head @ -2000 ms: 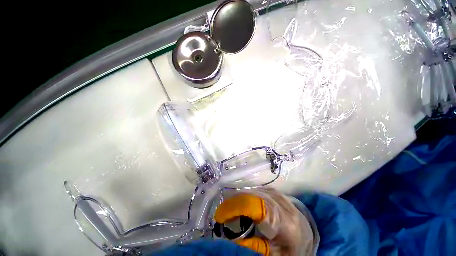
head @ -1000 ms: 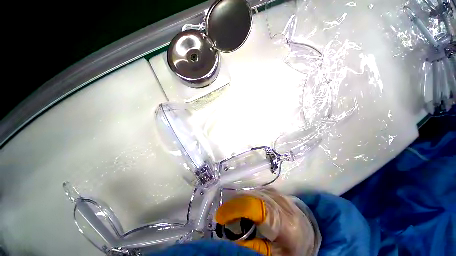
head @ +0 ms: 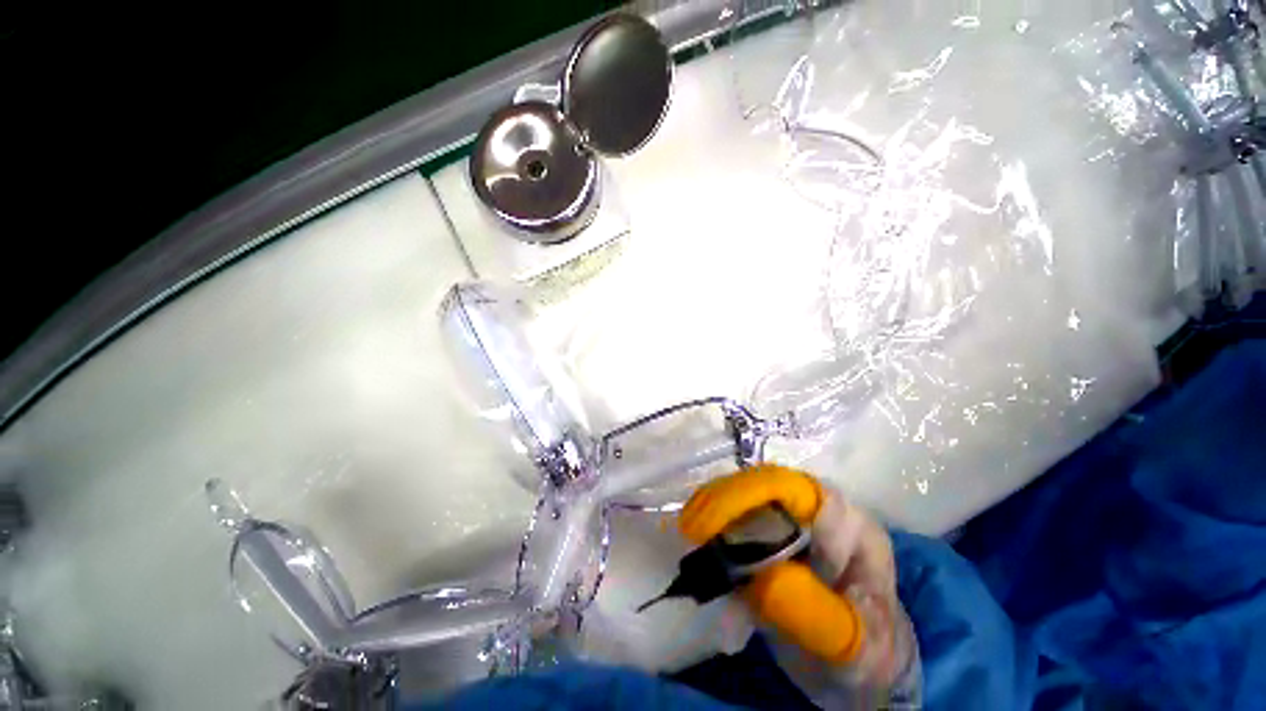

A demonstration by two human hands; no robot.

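Observation:
The clear balloon-animal body assembly [head: 562, 549] lies on the white bench top, with frosted inner tubes in its lobes. Its lower end is cut off by the bottom edge. My right hand [head: 798, 583], gloved with orange finger cots, is closed around a small black hand tool [head: 708, 572] with a thin tip pointing left. The hand is just right of the body's central bar and below its right lobe; the tip appears clear of the body. My left hand is not visible; blue fabric covers the bottom middle edge.
A white solvent bottle with a round metal top [head: 536, 170] and open lid [head: 619, 86] stands at the back. A crinkled clear plastic bag [head: 902, 264] lies right of it. More clear assemblies [head: 1222, 153] are at the far right. A metal rail [head: 264, 195] edges the bench.
My right hand has moved right and slightly up, away from the body's central bar, and the black tool's tip now shows. The view has shifted slightly.

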